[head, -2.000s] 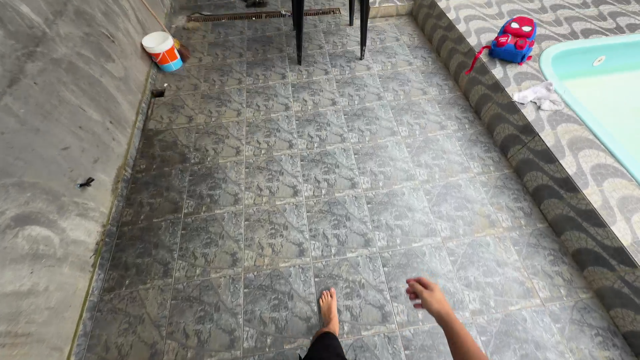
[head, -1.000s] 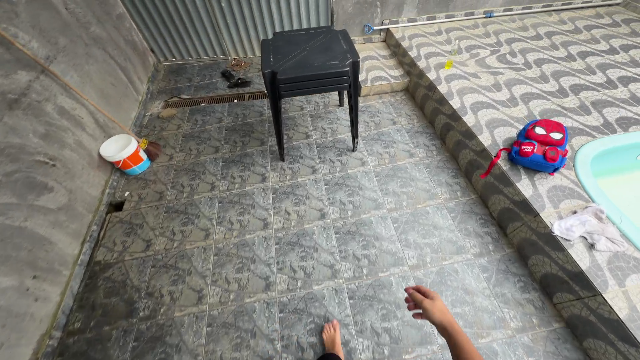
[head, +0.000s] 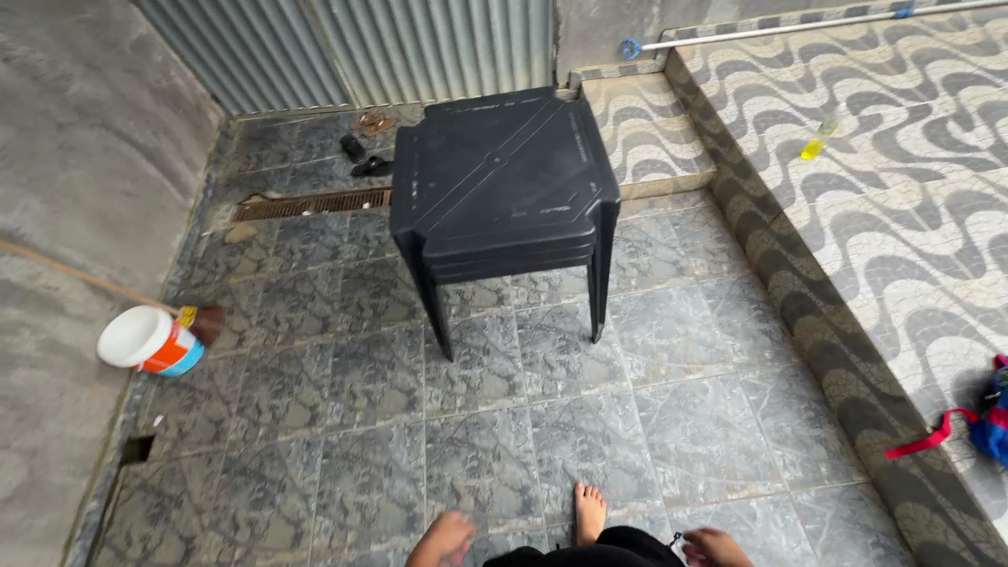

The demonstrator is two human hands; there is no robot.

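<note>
My left hand (head: 450, 535) is low in the view, left of my dark clothing, its fingers loosely curled and touching nothing that shows. Low on the other side, my right hand (head: 711, 546) is partly cut off by the bottom edge; whether it holds anything I cannot tell. One bare foot (head: 590, 512) stands on the tiles between them. In front of me stands a stack of black plastic tables (head: 504, 169), nearest to both hands but well apart from them.
At the left wall are a white and orange bucket (head: 135, 337), a broom (head: 206, 323) and a square floor hole (head: 138, 450). Sandals (head: 372, 166) and a drain grate (head: 315, 204) lie near the metal gate (head: 441, 51). A raised patterned ledge (head: 835, 315) runs along the right, with a backpack (head: 994, 425) and a bottle (head: 813, 148).
The stacked tables look nearer as the view has moved forward. My left hand has come into view; my right hand sits lower. The pool and cloth have left the view.
</note>
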